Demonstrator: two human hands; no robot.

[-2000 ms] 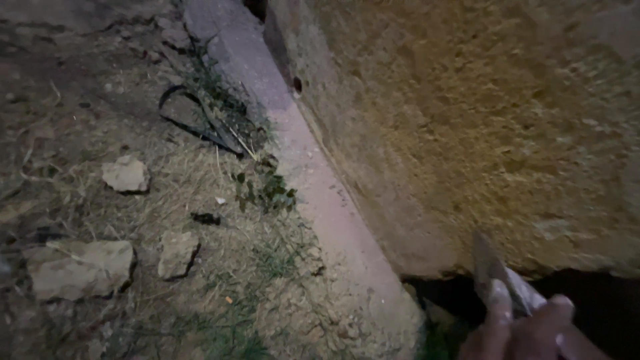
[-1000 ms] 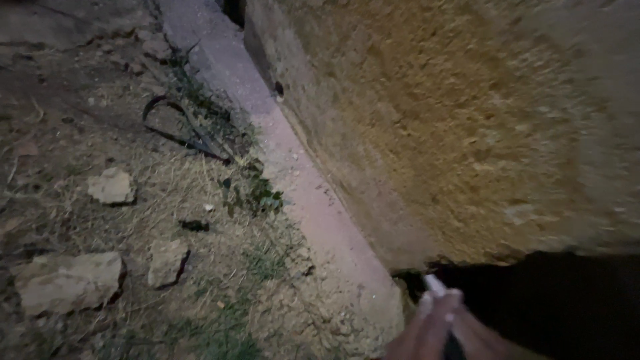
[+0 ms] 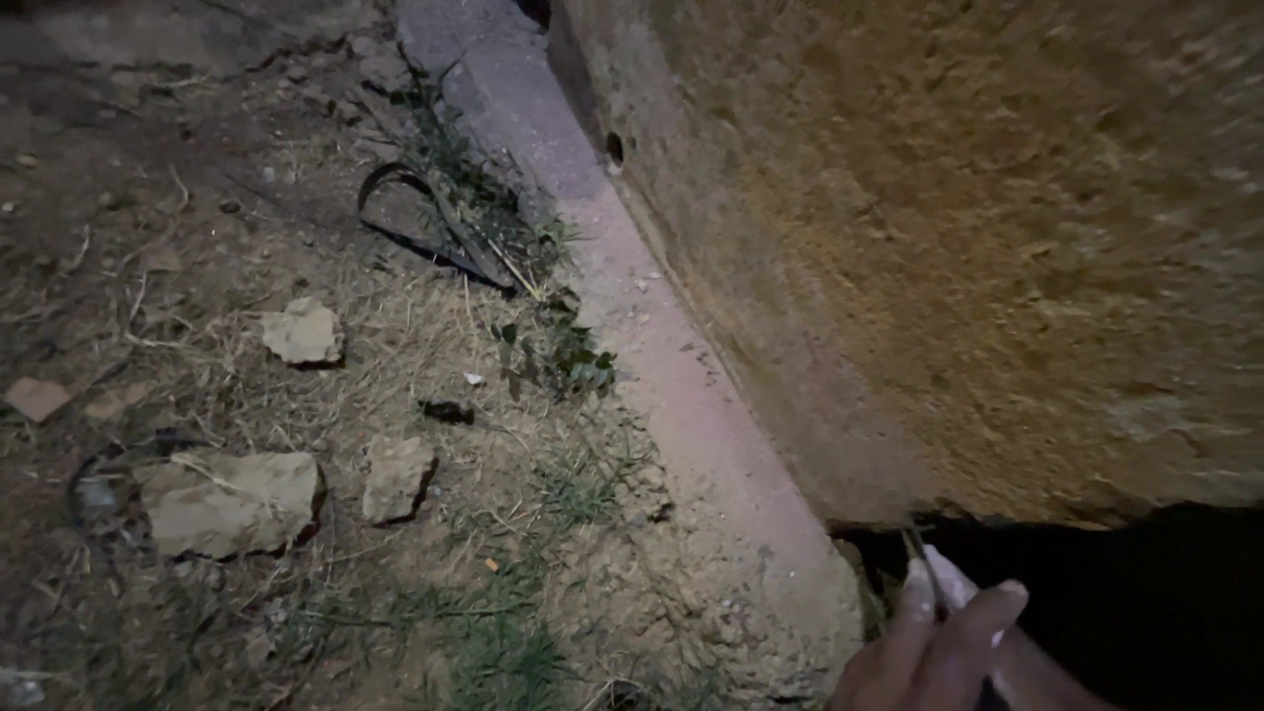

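At the bottom right, my right hand (image 3: 938, 632) grips a thin pointed tool (image 3: 918, 558) between the fingers, its tip touching or very near the lower edge of a rough, yellow-brown wall (image 3: 938, 296). The tool's full shape is hidden by the fingers. Whitish residue marks the fingertips. Beneath the wall's broken edge is a dark opening (image 3: 1116, 602), its inside too dark to make out. A narrow pinkish masonry ledge (image 3: 691, 395) runs along the wall's base, left of the hand. My left hand cannot be made out.
On the dry soil at left lie a large flat stone (image 3: 232, 502), a smaller stone (image 3: 398, 479) and a pale stone (image 3: 303, 333). A black strap-like loop (image 3: 395, 178) lies by weeds (image 3: 583, 360) along the ledge. A small hole (image 3: 614, 148) shows low in the wall.
Two seconds ago the tool's pointed grey blade lay against the wall's face; now it is at the lower edge, by the ledge's corner. The hand has moved left along that edge.
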